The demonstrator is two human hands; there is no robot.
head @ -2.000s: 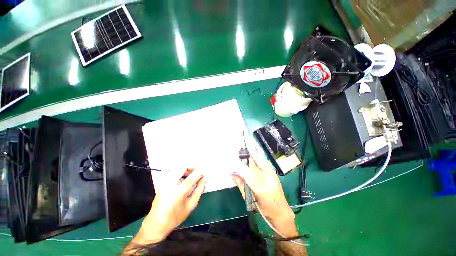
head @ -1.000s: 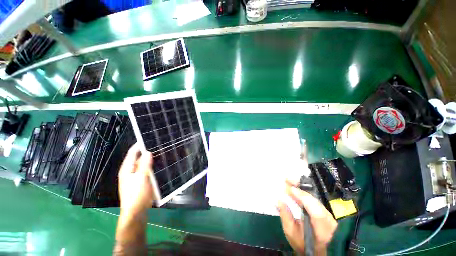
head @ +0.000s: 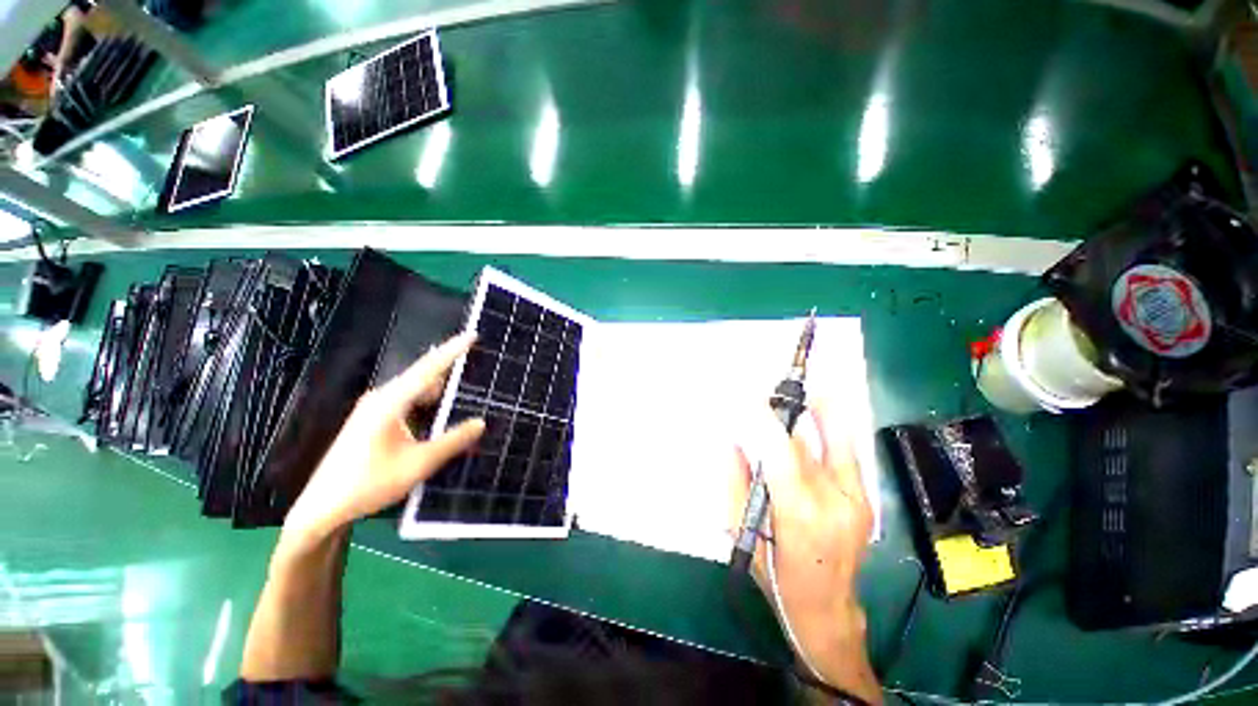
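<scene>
A face-up solar panel (head: 513,411) with dark cells and a white border stands tilted at the left edge of the white blank panel (head: 662,414). My left hand (head: 380,448) is on its left side, thumb on the cells and fingers at the upper left edge; the fingertips are partly hidden. My right hand (head: 814,531) holds the soldering iron (head: 789,400) over the right part of the white panel, its tip pointing up and away from me. Black rear housings (head: 324,372) lean in a row just left of the solar panel.
The black iron stand (head: 959,476) with a yellow sponge (head: 974,563) is right of the white panel. Behind it are a cream-white container (head: 1049,359) and the fan (head: 1159,310). A black vented box (head: 1152,510) stands at right. Two more solar panels (head: 389,94) lie beyond the pale rail (head: 662,244).
My left hand first lay at the white panel, then held the solar panel up; now that panel is lower, against the housings. The iron has moved inward over the white panel. The view has shifted.
</scene>
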